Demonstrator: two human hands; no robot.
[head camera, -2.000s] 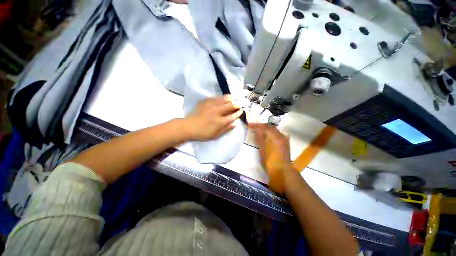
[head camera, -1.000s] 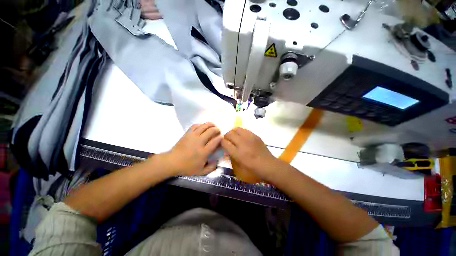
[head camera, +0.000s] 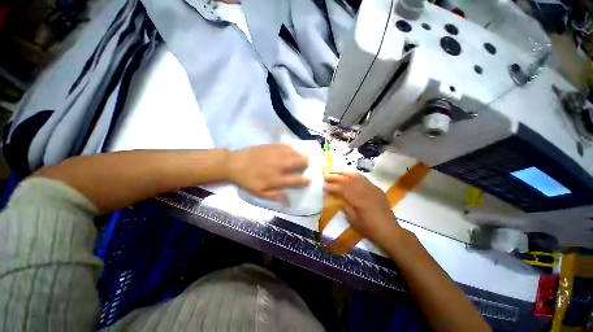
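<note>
A light grey garment panel (head camera: 224, 97) with a black trim strip (head camera: 281, 109) lies flat, its edge at the presser foot (head camera: 337, 133) of the white sewing machine (head camera: 448, 71). My left hand (head camera: 270, 172) lies on the panel, fingers spread and slightly blurred, pressing it without a grip. My right hand (head camera: 354, 198) holds the orange tape (head camera: 406, 183) just in front of the needle. The tape loops down to the table's front edge and back up to the right under my hand. The needle tip is lost in glare.
A stack of grey and black cut pieces (head camera: 71, 97) hangs at left. Crumpled grey pieces (head camera: 302, 39) lie behind the needle. A ruler strip (head camera: 260, 232) runs along the front edge. A red item (head camera: 545, 295) and yellow-brown block (head camera: 572, 295) stand far right. A blue basket (head camera: 140, 259) is below.
My hands have separated; the left now lies flat on the panel, further left of the right hand. The right hand has the tape at the needle, with its loop showing below. The camera view has shifted.
</note>
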